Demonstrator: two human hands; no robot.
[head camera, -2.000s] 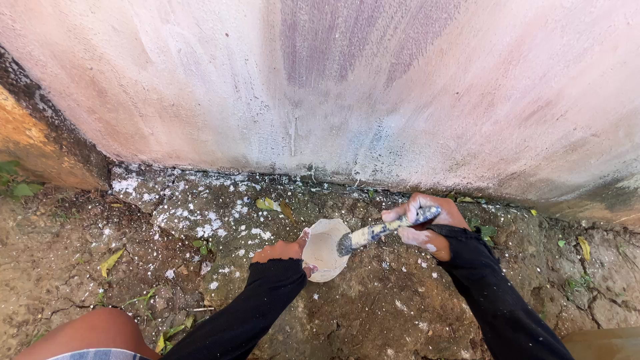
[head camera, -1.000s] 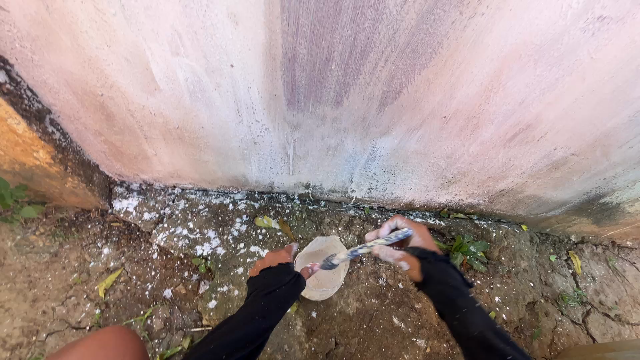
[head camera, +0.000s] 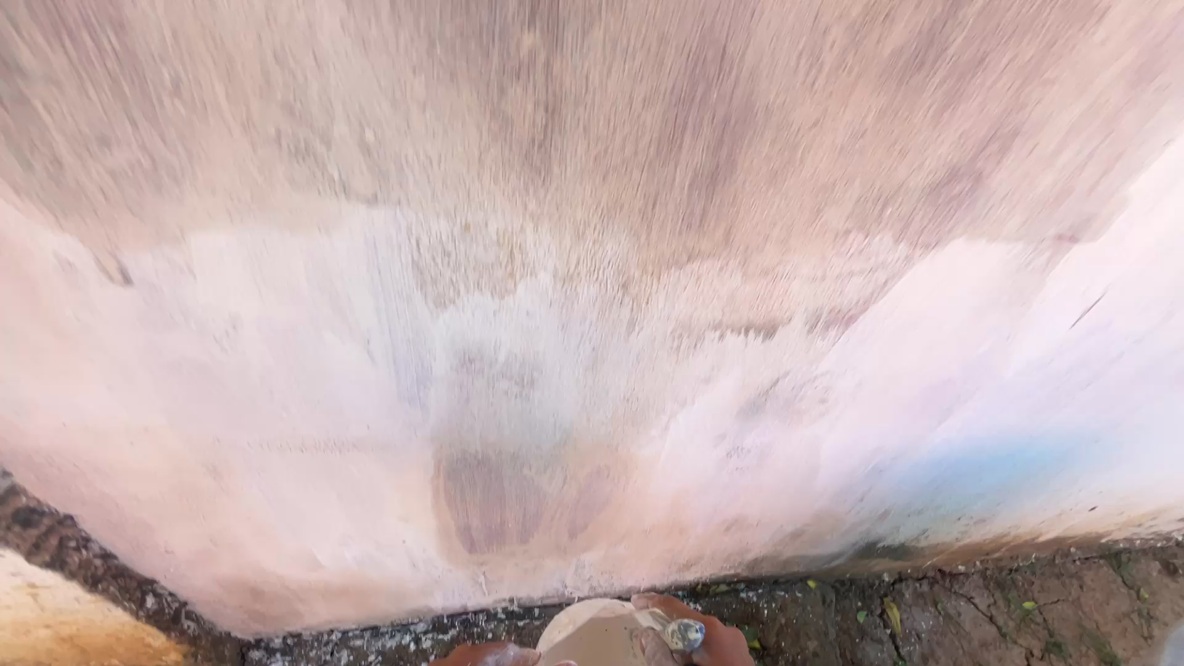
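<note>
Low in the view, my left hand (head camera: 490, 655) grips the left rim of a pale round container (head camera: 597, 634) at the bottom edge. My right hand (head camera: 712, 638) is at the container's right side, closed around a paint-smeared brush handle (head camera: 684, 634). The brush's bristle end is hidden. In front of both hands rises a wall (head camera: 518, 370) with streaky whitish-pink paint on its lower part and bare-looking brownish plaster above. A darker purplish patch shows low in the middle, and a bluish one at the right.
The foot of the wall meets cracked soil (head camera: 999, 610) with small leaves at the right. Paint-specked ground runs along the base. At the lower left, a rough dark edge and an orange-and-cream surface (head camera: 74, 620) adjoin the wall.
The view has tilted up strongly, showing more of the wall. Both hands still hold the container and the brush, which a second ago pointed its bristle end into the container.
</note>
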